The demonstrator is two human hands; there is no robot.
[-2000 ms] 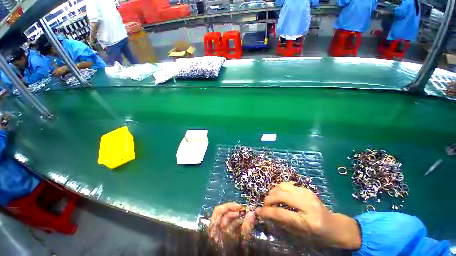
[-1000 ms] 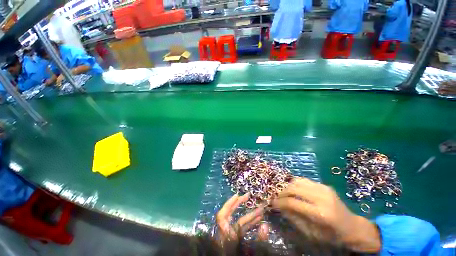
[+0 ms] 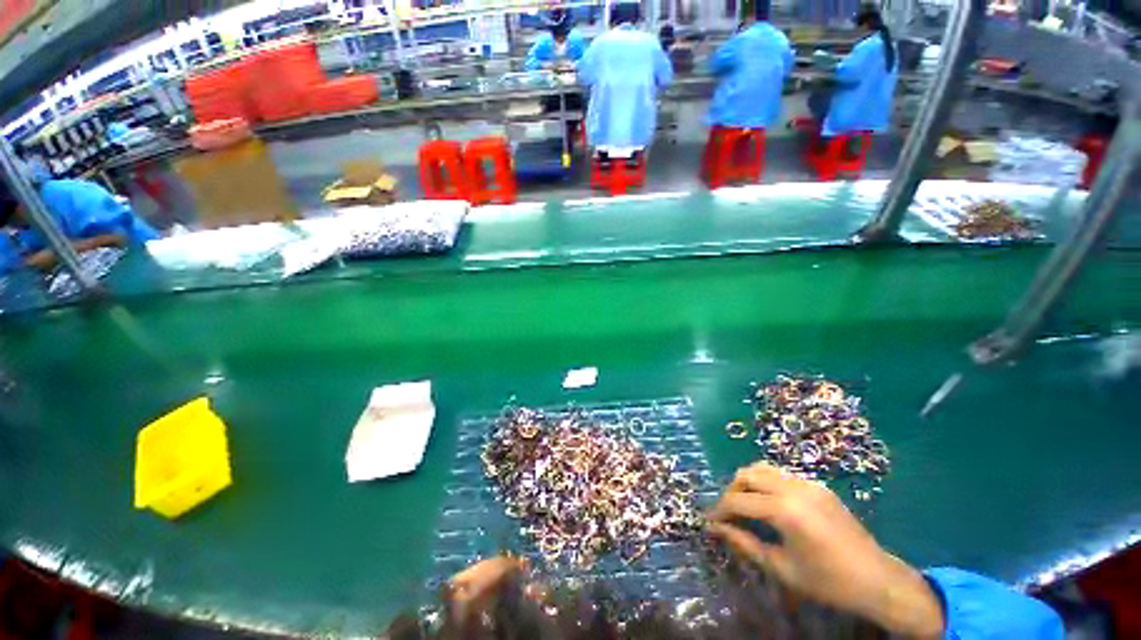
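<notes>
A heap of small shiny ring parts (image 3: 588,488) lies on a clear ribbed plastic tray (image 3: 469,469) in front of me. A second, smaller heap of rings (image 3: 820,425) lies on the green surface to the right. My right hand (image 3: 801,538) is at the right edge of the main heap, fingers bent with the tips close together; whether a ring is between them is too small to tell. My left hand (image 3: 488,581) is at the heap's lower left, mostly hidden by a dark blur at the bottom edge.
A yellow tray (image 3: 184,459) and a white tray (image 3: 392,433) stand at left. A white slip (image 3: 581,378) lies behind the clear tray. A thin pale stick (image 3: 941,394) lies at right. Bagged parts (image 3: 403,230) lie on the far ledge. Metal posts (image 3: 926,125) rise at right.
The view has turned to the right, so the bench things appear further left. My hands have moved apart; the right is at the heap's right edge, the left lower and more hidden.
</notes>
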